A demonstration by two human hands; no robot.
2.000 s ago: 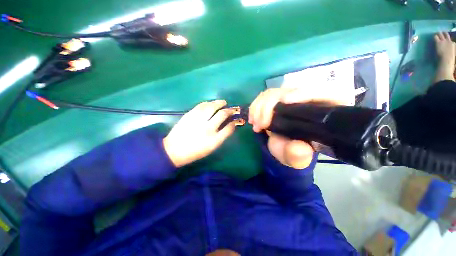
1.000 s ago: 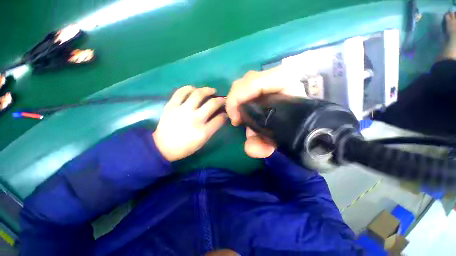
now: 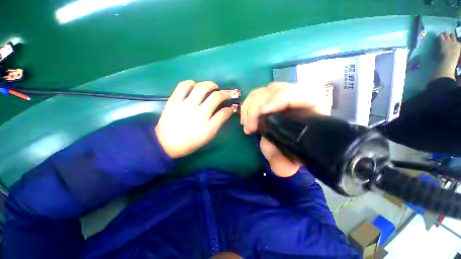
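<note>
My left hand (image 3: 189,119) pinches the black-and-copper end of a cable lead; two copper contacts (image 3: 235,94) show at its fingertips. The lead's thin black cable (image 3: 101,94) runs left over the green mat to a blue-and-red plug connector (image 3: 19,94). My right hand (image 3: 275,114) is closed around a thick black electric screwdriver (image 3: 323,146), its round end cap facing the lower right. The driver's front end is close to the copper contacts, but its tip is hidden by my fingers. No screw can be made out.
A white-grey screw feeder (image 3: 343,83) with lettering and a dark window stands behind my right hand. Black clamps with copper tips (image 3: 12,75) lie at the left edge. Another person's hand (image 3: 449,55) and dark sleeve are at the right. A ribbed cord (image 3: 422,192) trails lower right, above cardboard boxes (image 3: 365,238).
Over the last second the driver's rear end has swung right and down, and my right hand has moved slightly right. The copper contacts show again at my left fingertips. The camera view has shifted.
</note>
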